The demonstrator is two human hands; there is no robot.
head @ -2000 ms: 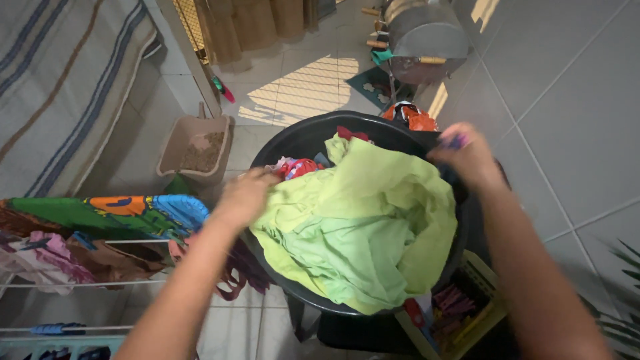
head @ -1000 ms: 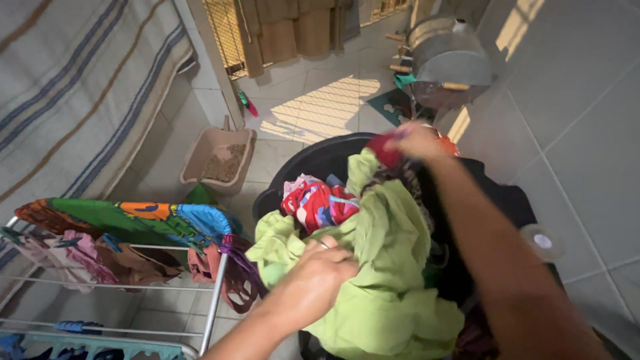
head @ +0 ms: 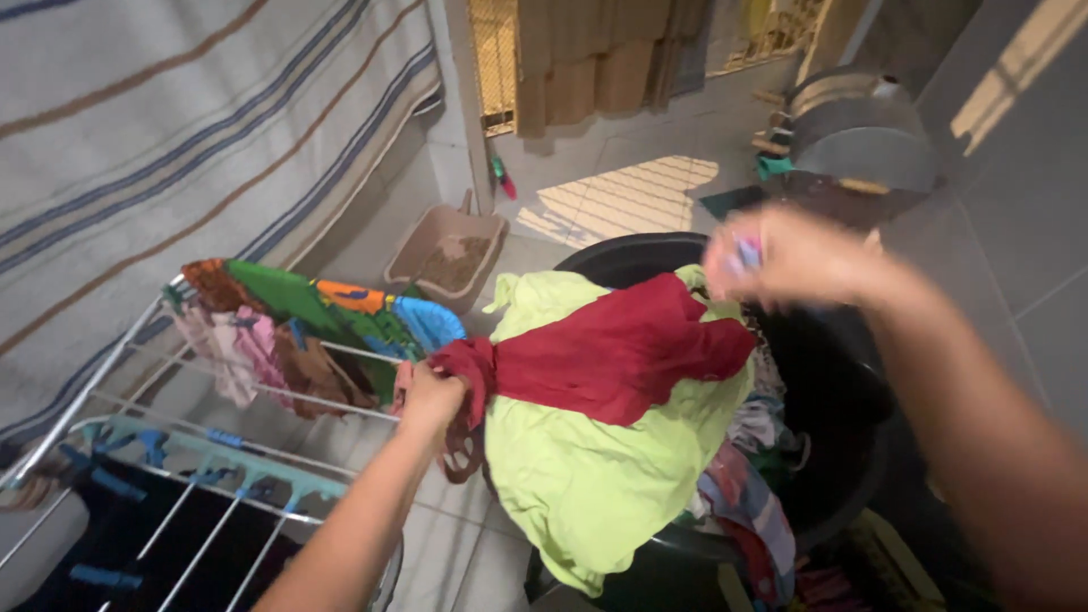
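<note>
My left hand (head: 435,393) grips the bunched left end of a dark red cloth garment (head: 586,348). The red garment stretches rightward over a lime-green cloth (head: 586,476), which drapes over the left side of a black plastic tub (head: 858,365). Blurred by motion, my right hand (head: 765,255) is above the tub's far side, just past the right end of the red garment; a small pink and purple thing shows at its fingers, and its grip is unclear. Other clothes (head: 752,501), patterned and striped, lie in the tub and over its near edge.
A metal drying rack (head: 110,374) with small garments and blue clothespins stands at left. Behind are a litter tray (head: 446,255), a striped hanging cloth (head: 212,110) and a rounded metal barbecue (head: 863,136). A basket of clothespins (head: 892,561) sits low at right, near the tiled wall.
The red garment, mostly bunched at my right hand a second ago, now lies stretched over the green cloth. My left hand has moved left from the green cloth and holds the red garment's end.
</note>
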